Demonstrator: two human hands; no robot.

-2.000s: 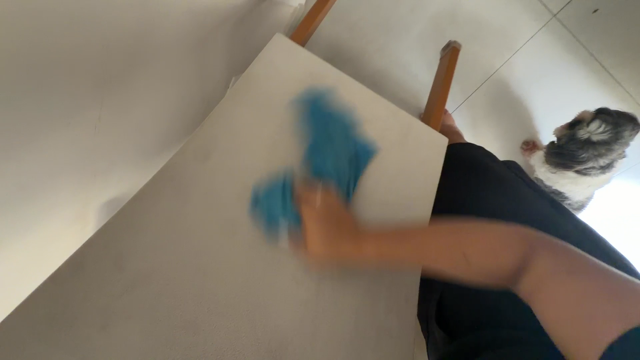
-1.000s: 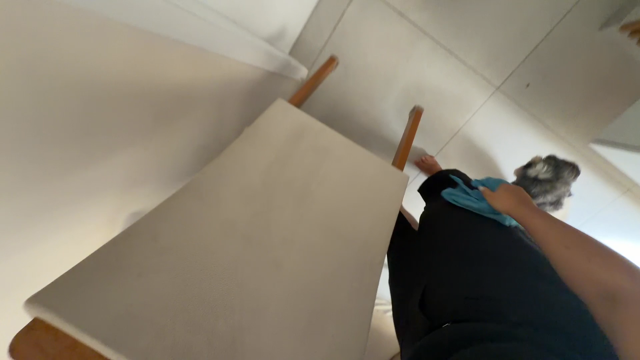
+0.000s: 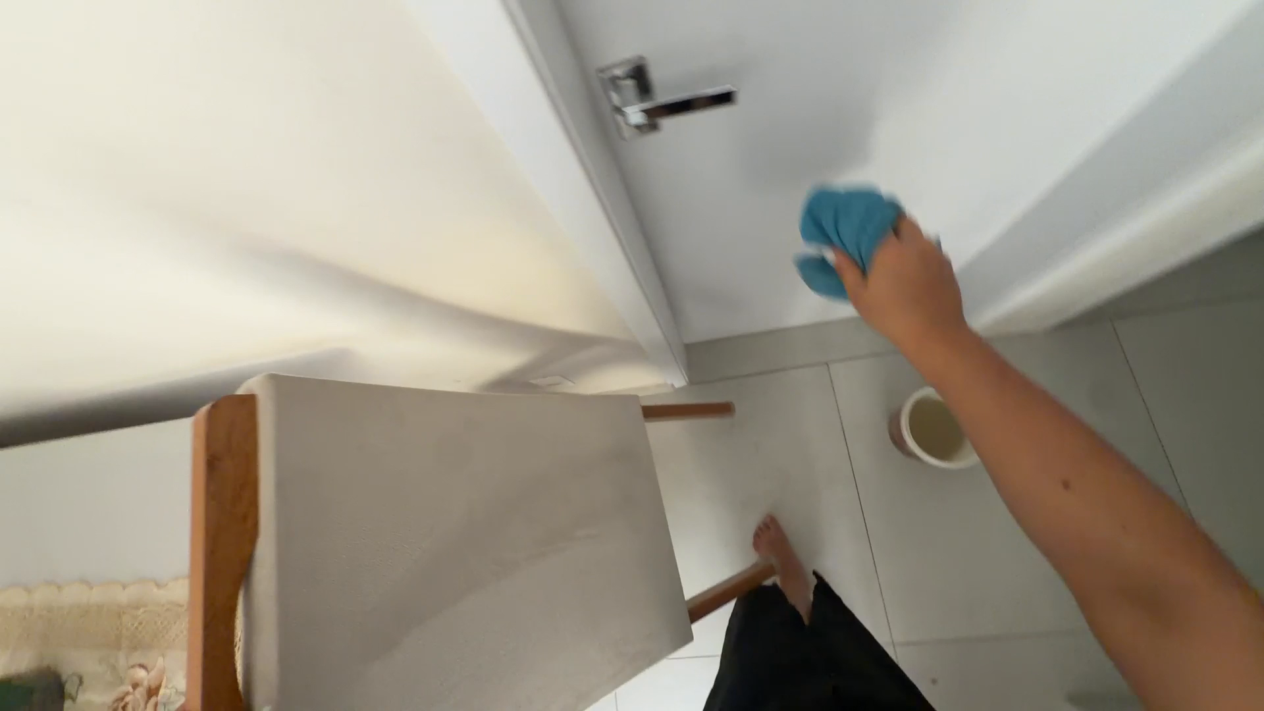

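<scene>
My right hand (image 3: 910, 281) grips a bunched blue cloth (image 3: 847, 232), held up in front of a white door (image 3: 780, 197). The arm reaches in from the lower right. To the left stands a chair with a light upholstered back or seat panel (image 3: 454, 533) and wooden parts; faint darker streaks show on its surface. My left hand is out of view.
A metal door handle (image 3: 681, 104) sticks out at the upper middle. A white-rimmed bucket (image 3: 938, 430) stands on the tiled floor (image 3: 978, 553) below my forearm. A wooden chair leg (image 3: 731, 591) is beside my bare foot (image 3: 780, 553). Patterned lace-edged fabric (image 3: 109, 632) lies at lower left.
My right hand with the blue cloth was on the chair's light panel, then over my dark-clothed leg, and is now before the door. The view has swung to the door; the furry animal is out of view.
</scene>
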